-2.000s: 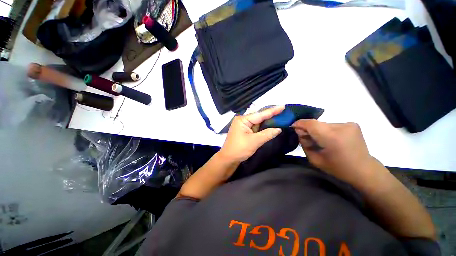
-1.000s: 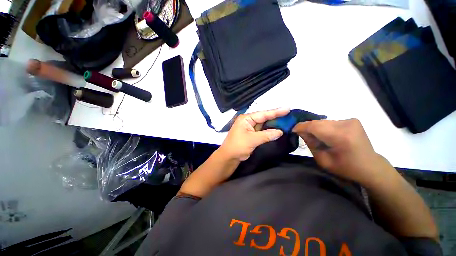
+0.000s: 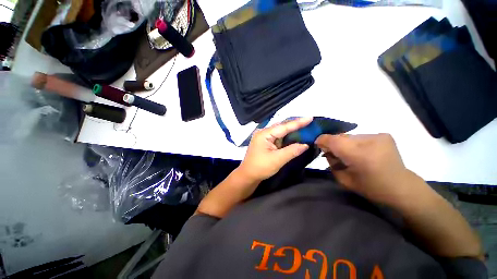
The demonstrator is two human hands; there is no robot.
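Observation:
A dark cloth piece (image 3: 329,125) with a blue-olive checked band is held folded at the table's front edge. My left hand (image 3: 271,150) pinches its band between thumb and fingers. My right hand (image 3: 357,158) has its fingertips closed at the band's edge, touching the cloth. Whether a small tool is in the right fingers cannot be seen. The lower part of the cloth hangs dark over the lap. A thick pile of similar dark pieces (image 3: 272,49) lies just behind my hands.
A fanned pile (image 3: 447,87) lies at right on the white table (image 3: 349,65). A phone (image 3: 190,93), several thread spools (image 3: 146,103) and a blue strip (image 3: 213,109) lie left of the centre pile. A black bag (image 3: 92,49) is upper left. Clear plastic (image 3: 136,180) hangs below the table edge.
The right fingertips have shifted slightly left along the band, close to the left thumb. The left hand keeps its hold on the cloth. The view has shifted slightly.

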